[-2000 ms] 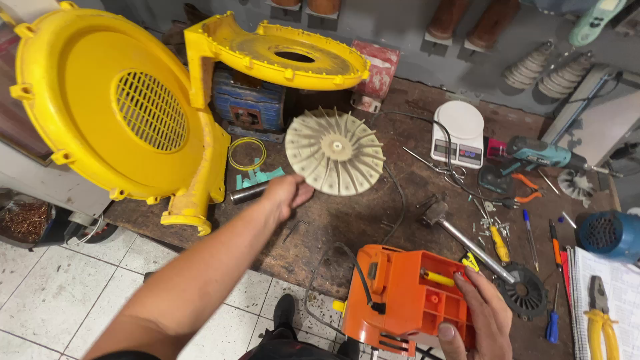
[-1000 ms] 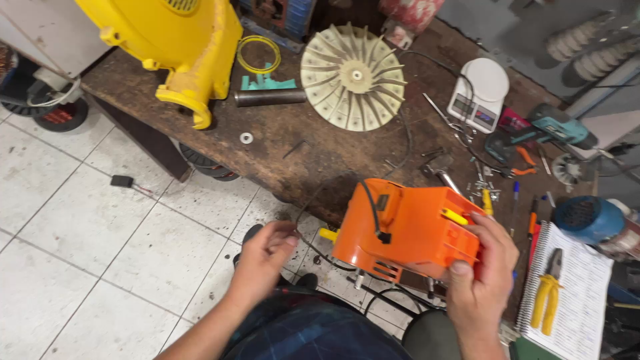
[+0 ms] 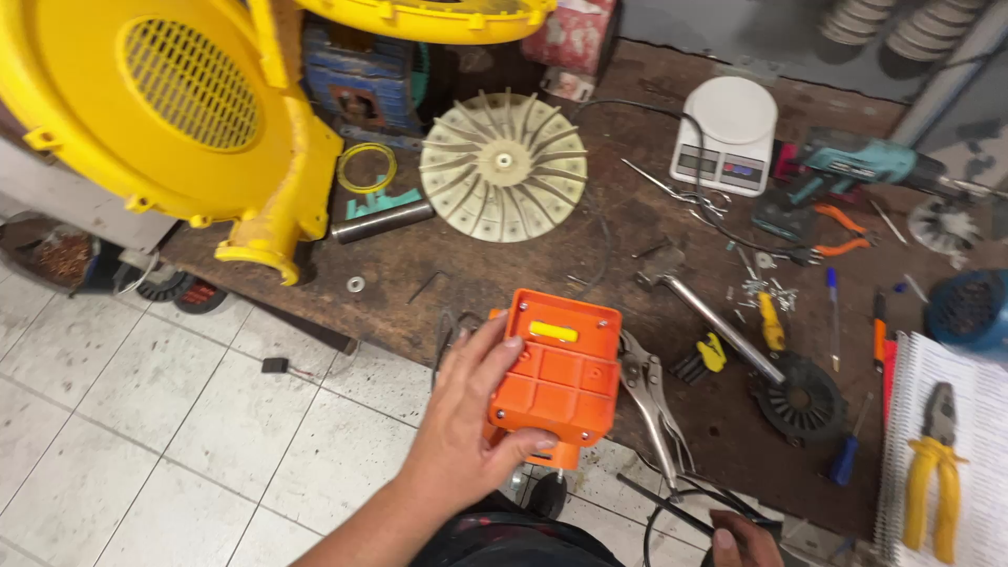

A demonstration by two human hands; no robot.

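An orange plastic housing [image 3: 561, 378] with a yellow plastic piece [image 3: 554, 331] on it is at the bench's front edge. My left hand [image 3: 472, 417] grips its left side, fingers on top and thumb along the lower edge. At the bottom right, my right hand [image 3: 744, 539] is partly cut off by the frame, beside a dark rod or cable end [image 3: 669, 504]; whether the fingers hold it is unclear. Locking pliers [image 3: 650, 402] lie just right of the housing. Behind it lies a pale finned fan impeller [image 3: 504, 167], flat on the bench.
A yellow blower casing [image 3: 181, 94] stands at the left. Across the wooden bench [image 3: 504, 268] are a metal tube [image 3: 383, 221], a white scale [image 3: 723, 134], a hammer [image 3: 720, 327], a cordless drill [image 3: 858, 161], a dark fan [image 3: 802, 398], a notebook [image 3: 906, 465] and yellow-handled pliers [image 3: 933, 480].
My left hand has moved from beside the impeller, then below the bench edge, onto the orange housing. My right hand has let go of the housing and moved down. The housing is turned.
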